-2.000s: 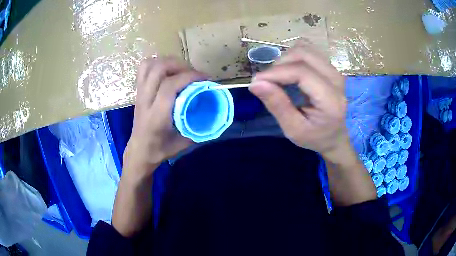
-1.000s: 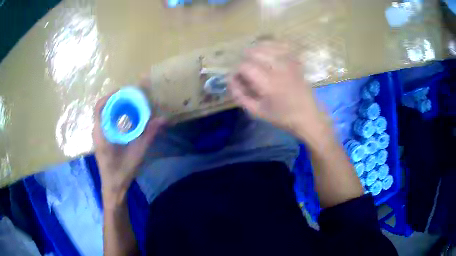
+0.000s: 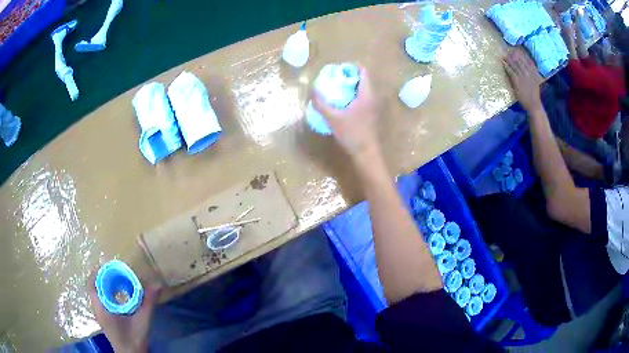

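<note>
My left hand (image 3: 131, 324) holds a light-blue housing (image 3: 119, 287) upright, open end up, at the table's near edge on the left. My right hand (image 3: 355, 114) reaches over the table and is on light-blue ribbed parts (image 3: 336, 85); its fingers go round the upper one. A lower part shows beneath it. Whether it is lifted cannot be told. The small cup (image 3: 223, 238) sits on the stained cardboard pad (image 3: 165, 259), with thin swabs (image 3: 238, 223) lying across and beside it.
Two light-blue sleeves (image 3: 194, 112) lie at the back left. White bottle-like pieces (image 3: 296, 48) stand or lie behind and right. Stacked ribbed parts (image 3: 429, 36) stand beyond. A blue bin (image 3: 386, 289) of ribbed parts is below the edge. Another person's arm (image 3: 550, 162) is at right.
The swab has left my right hand, which moved from near the cup out to the ribbed parts. My left hand keeps the housing, now lower left. The view has shifted, showing more of the table.
</note>
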